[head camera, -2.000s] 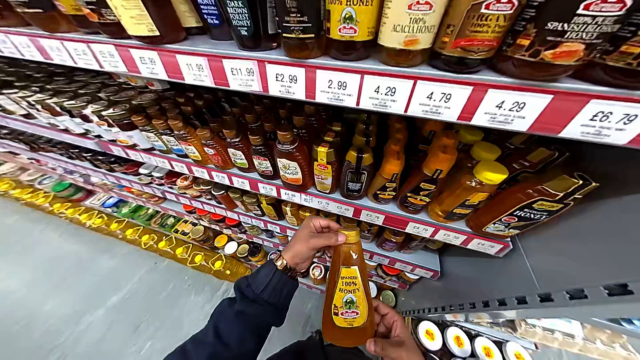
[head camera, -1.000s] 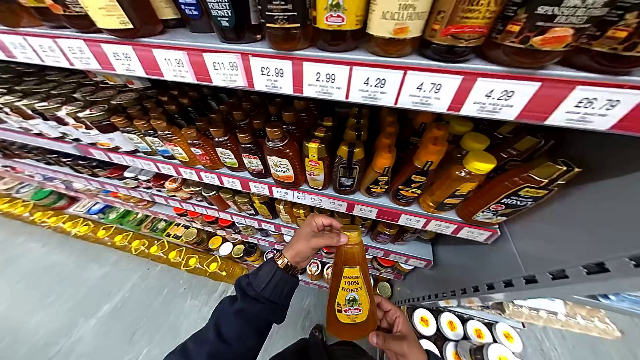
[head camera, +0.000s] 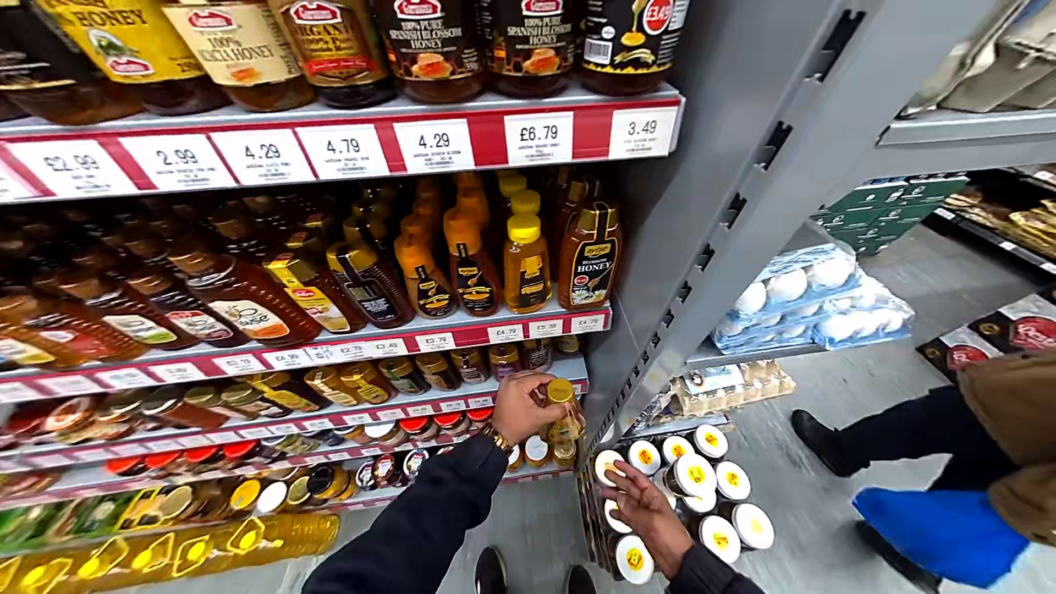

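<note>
My left hand (head camera: 528, 406), with a watch at the wrist, grips a honey bottle (head camera: 566, 429) near its gold-coloured cap; the bottle hangs upright beside the ends of the lower shelves. To its right is my right hand (head camera: 648, 507), fingers spread and holding nothing, above a stack of white-lidded jars (head camera: 693, 474). Beyond my hands, rows of honey bottles (head camera: 526, 264) stand on the middle shelf, among them a dark-labelled blossom honey bottle (head camera: 590, 256) at the right end.
A grey metal shelf upright (head camera: 726, 198) rises right of the honey shelves. Wrapped egg packs (head camera: 792, 289) sit on a rack beyond it. A person in dark trousers (head camera: 899, 437) with a blue bag (head camera: 940, 532) is at the right. Large oil bottles (head camera: 190, 553) line the lower left.
My right hand has let go of the honey bottle and moved away to the right. The view has swung right, and a person, egg packs and a further rack now show.
</note>
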